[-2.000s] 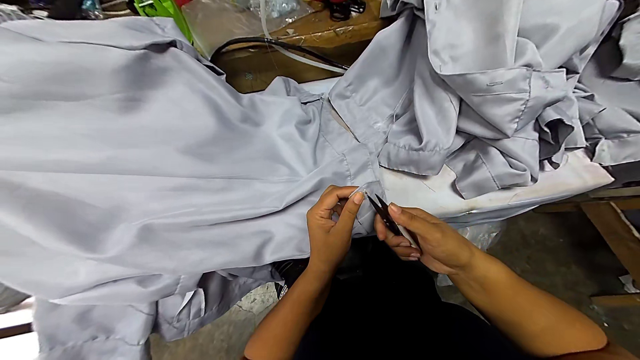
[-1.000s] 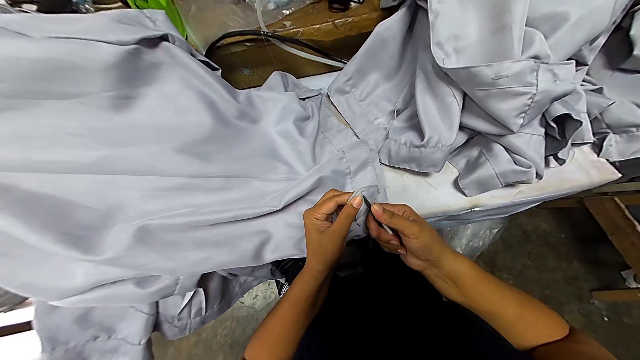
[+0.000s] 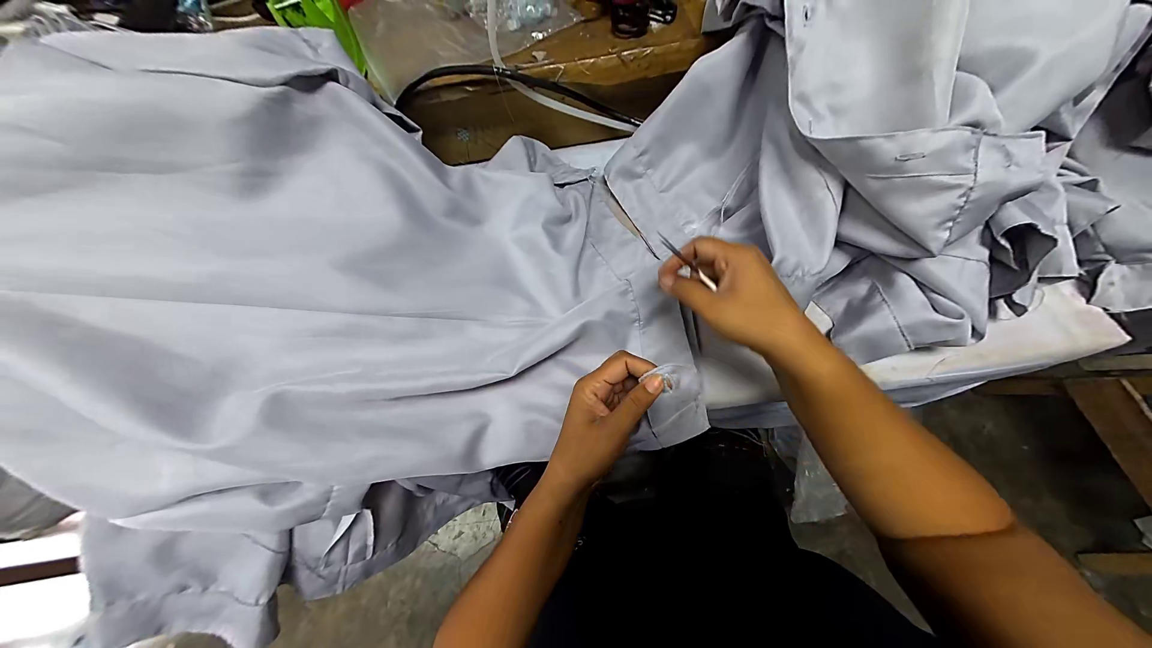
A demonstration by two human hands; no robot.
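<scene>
A light grey satin-like garment (image 3: 360, 234) lies spread across the left and middle of the view. My left hand (image 3: 612, 409) pinches the edge of its band near the front, with some loose thread at the fingertips. Above and to the right, my right hand (image 3: 729, 292) holds small dark thread snips (image 3: 686, 261), slightly blurred, their tips pointing up and left over the garment's band. A narrow slit shows in the cloth just beside the tips. Most of the snips is hidden in the fingers.
More grey garments with buttonholes (image 3: 909, 180) are heaped at the right on a white-covered board (image 3: 1017, 337). Behind lie a wooden table (image 3: 612, 58), a black cable (image 3: 540, 83), clear plastic bags (image 3: 423, 40) and a green bag (image 3: 315, 22). Grey cloth (image 3: 189, 567) hangs at the lower left.
My right hand has moved up, away from my left hand, with the snips in it. My left hand has stayed at the garment's edge.
</scene>
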